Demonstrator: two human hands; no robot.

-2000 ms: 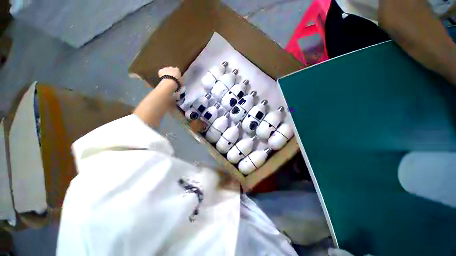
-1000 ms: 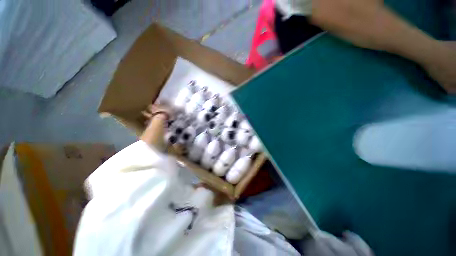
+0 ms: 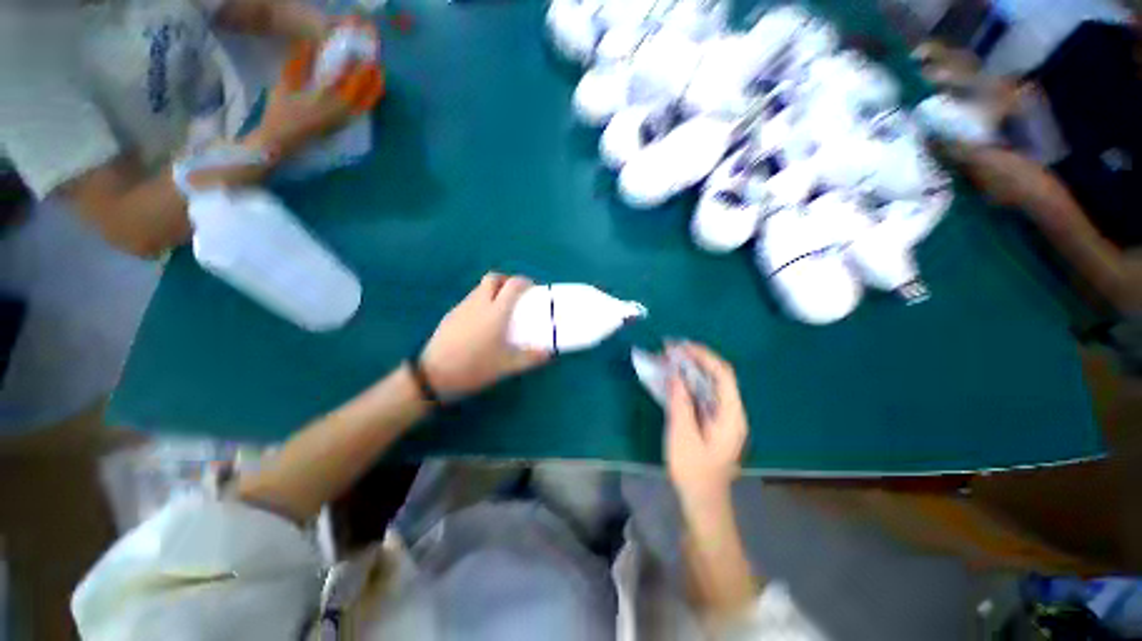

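My left hand (image 3: 480,338) holds a white light bulb security camera (image 3: 574,317) by its rounded end, above the green table. The camera lies level with a black seam line, its narrow tip pointing right; no lens shows. My right hand (image 3: 704,407) is just right of and below the tip, pinching a small crumpled whitish-grey cloth (image 3: 678,376). The cloth and camera are apart.
The dark green table (image 3: 438,213) holds a camera pile (image 3: 764,138) at the far right and a translucent white wash bottle (image 3: 278,257) lying at the left. A neighbour with orange fingertips (image 3: 361,85) works at the far left; another person's hands (image 3: 1002,163) are at the right.
The view has turned from the carton at the left to the table. My left hand has left the carton and now holds a camera. My right hand with the cloth is now clearly in view.
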